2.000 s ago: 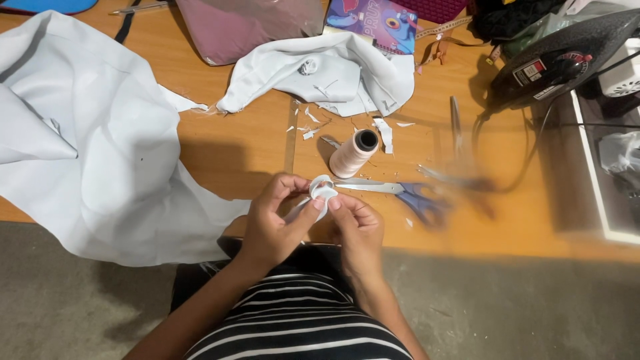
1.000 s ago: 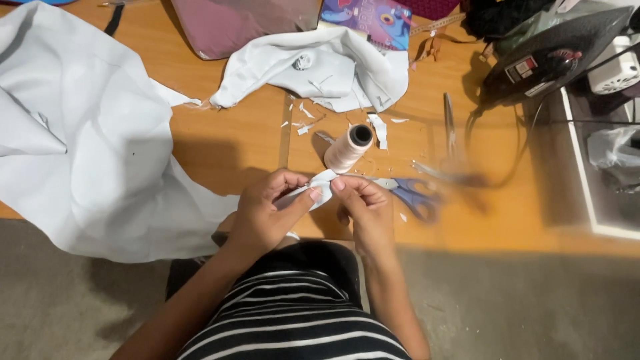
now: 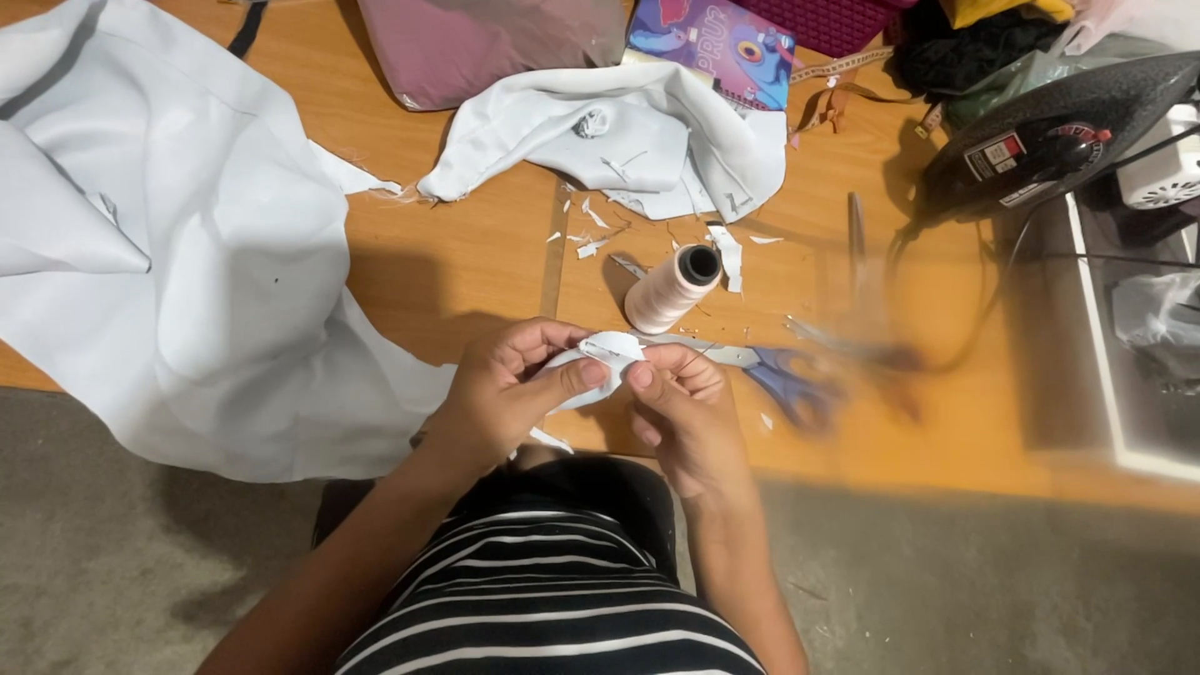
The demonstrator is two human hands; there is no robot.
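Observation:
My left hand and my right hand pinch a small folded piece of white fabric between thumbs and fingers, just above the table's front edge. Directly behind them a cone of pale pink thread stands on the wooden table. Scissors with blue-purple handles lie to the right of the cone, their blades partly hidden by the cone and my right hand. A large white cloth spreads over the left of the table and hangs past its edge. Another white fabric piece lies crumpled behind the cone.
White scraps litter the table around the cone. At the right a black clothes iron stands near a white-edged box; blurred, partly see-through scissors appear beside it. A notebook, a pink package and a tape measure lie at the back.
The small white piece, which showed a rounded loop between my fingers two seconds ago, is now turned and folded flatter. Both hands keep hold of it in about the same place.

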